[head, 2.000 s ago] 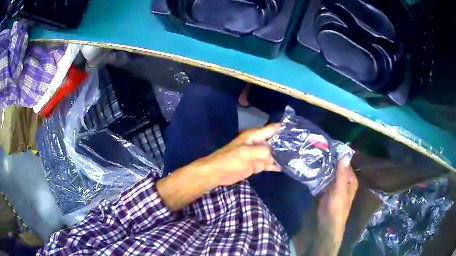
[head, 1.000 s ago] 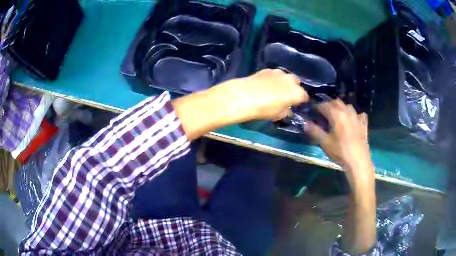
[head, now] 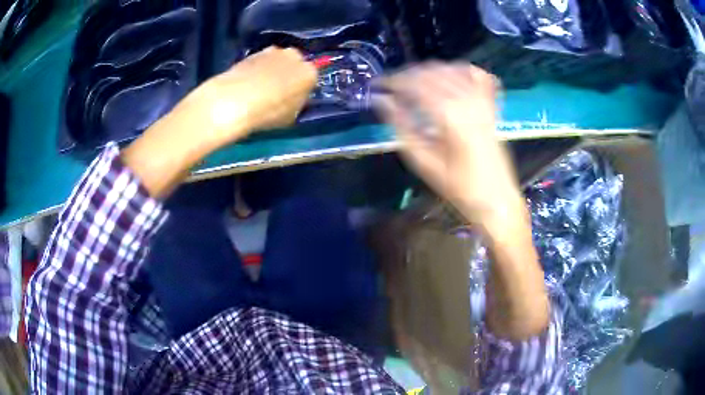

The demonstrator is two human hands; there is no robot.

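Observation:
A bagged part (head: pixel 346 79), clear and shiny with a red bit, lies in the front hollow of a glossy black blister tray (head: pixel 305 17) on the bench. My left hand (head: pixel 274 91) is curled at the left side of the bag and grips its edge; its fingertips are mostly hidden. My right hand (head: pixel 444 112) is blurred just right of the bag, fingers towards it. Whether it touches or holds the bag cannot be told. A second black tray (head: pixel 147 65) with bare hollows lies to the left.
More black trays with a shiny bagged part (head: pixel 533 19) stand at the back right. An open carton (head: pixel 645 200) of shiny bags (head: pixel 580 247) is below the bench at right, under my right forearm. The pale bench edge (head: pixel 309 154) runs across in front of my knees.
The view has swung right, so trays appear further left and the carton shows more. The bagged part now shows in the tray hollow. My right hand has moved to the bag's right side.

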